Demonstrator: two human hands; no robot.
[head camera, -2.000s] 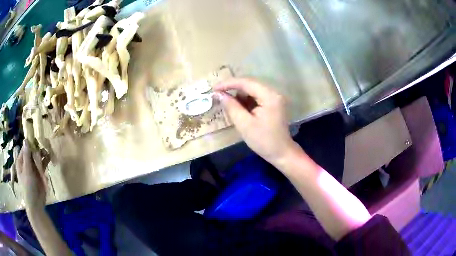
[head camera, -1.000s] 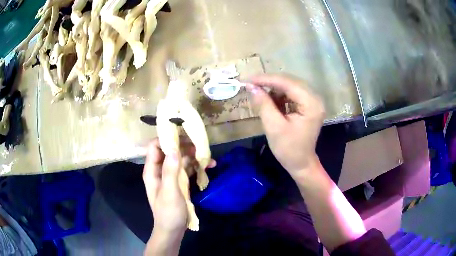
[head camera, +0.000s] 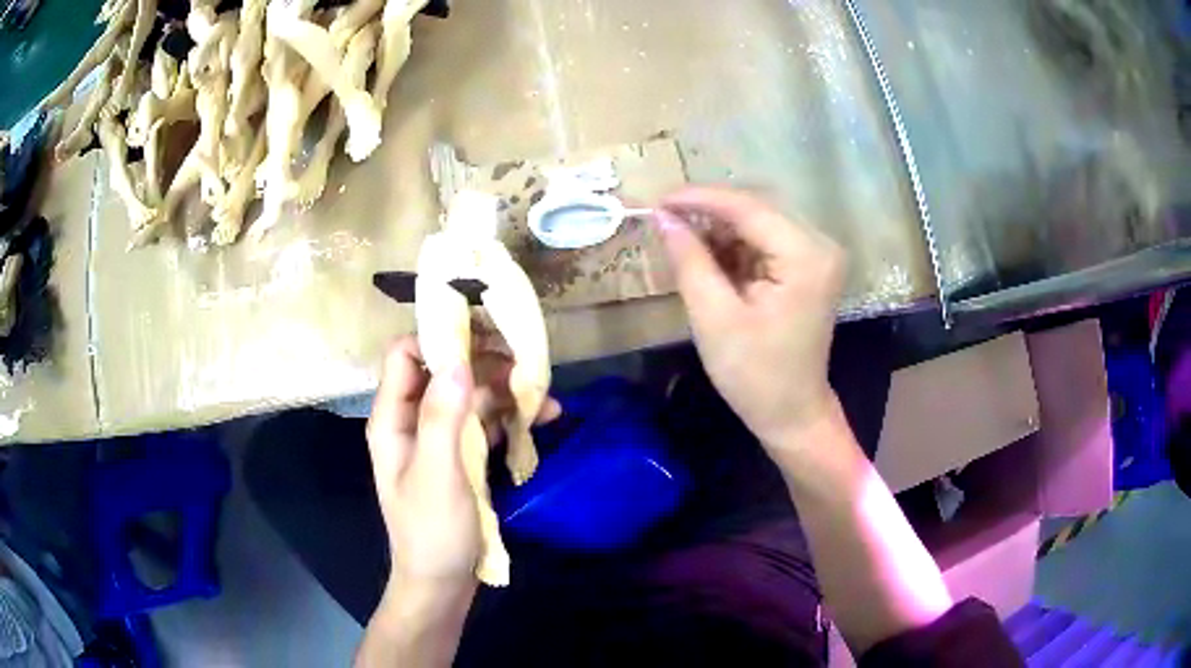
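Observation:
My left hand (head camera: 438, 457) holds a beige pair of figure legs (head camera: 523, 320) at the bench's front edge, waist block up and feet down. A black piece (head camera: 397, 286) shows between the legs and sticks out to the left. My right hand (head camera: 758, 300) pinches a thin pale applicator (head camera: 637, 212) whose tip is at the white oval glue dish (head camera: 572, 223). The dish sits on a brown cardboard glue pad (head camera: 649, 272) with dark spots. The fingers of my right hand are partly blurred.
A heap of beige legs (head camera: 281, 111) with black bits lies at the upper left. Dark pieces (head camera: 29, 307) lie at the far left. A clear plastic sheet (head camera: 1045, 144) covers the bench at right. An open carton (head camera: 964, 402) and blue stool (head camera: 157, 516) stand below.
My left hand has moved from the heap at left to front centre and now holds a pair of legs. My right hand stays by the dish with the applicator. The view has shifted left.

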